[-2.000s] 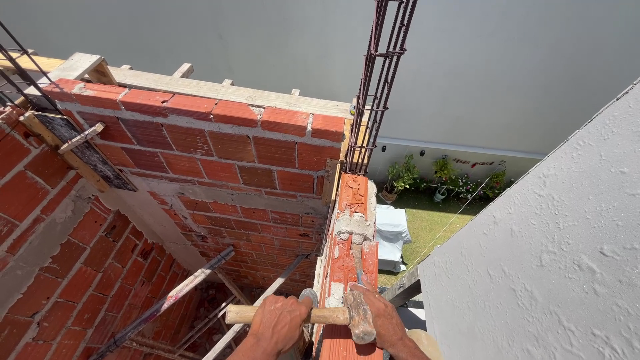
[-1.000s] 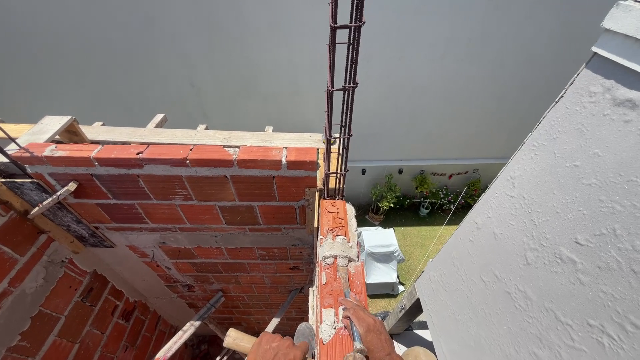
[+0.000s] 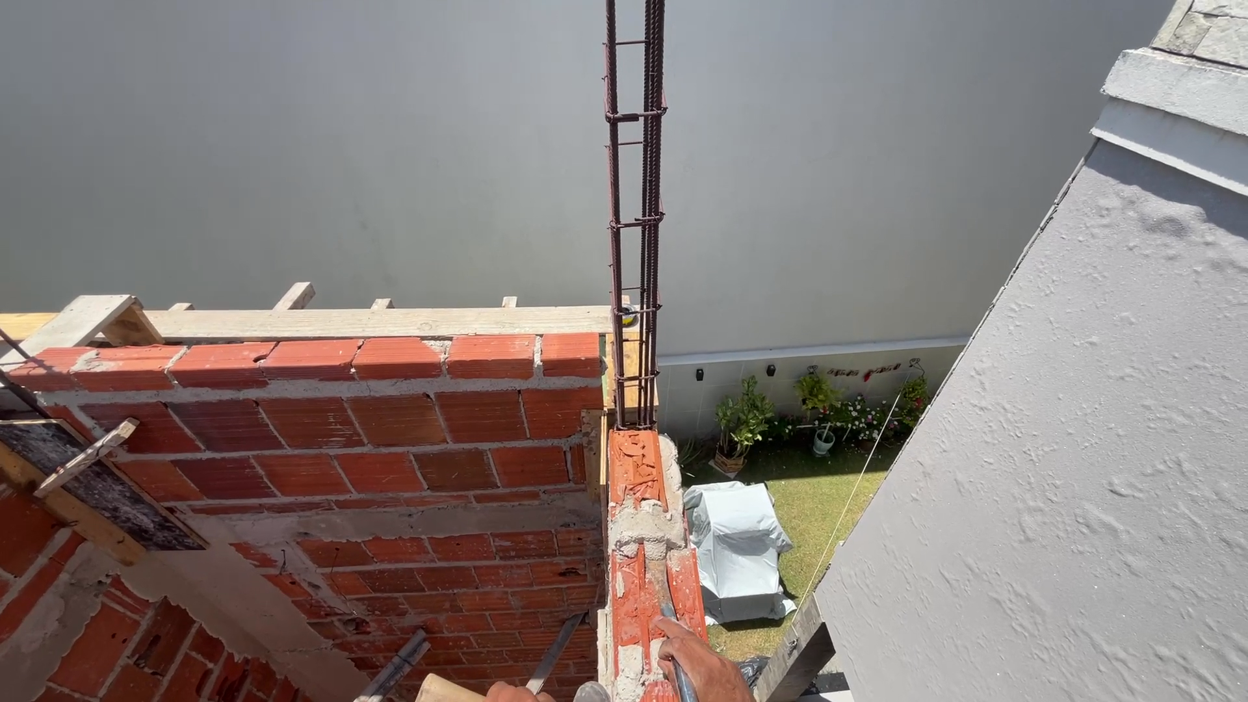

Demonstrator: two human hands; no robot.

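My right hand (image 3: pixel 702 665) grips a slim metal bar (image 3: pixel 675 624), apparently a chisel, at the bottom of the view. Its far end rests against the broken hollow clay bricks (image 3: pixel 632 595) and grey mortar (image 3: pixel 647 525) on top of a narrow wall. Only the fingers of my left hand (image 3: pixel 517 692) show at the bottom edge, closed around a wooden-handled hammer (image 3: pixel 447 689). The handle's pale end sticks out to the left; most of the tool is cut off by the frame. A rounded grey metal piece (image 3: pixel 591 692) lies between the two hands.
Vertical rebar (image 3: pixel 636 224) rises from the wall's far end. A brick wall (image 3: pixel 390 419) with timber boards (image 3: pixel 390 323) stands at left. A textured grey wall (image 3: pixel 1053 439) slants at right. Far below are grass, potted plants (image 3: pixel 743 424) and a covered object (image 3: pixel 738 546).
The view has shifted, with the hands now lower in the frame. The hammer's head, seen beside my right hand two seconds ago, is out of sight. Both hands keep their tools.
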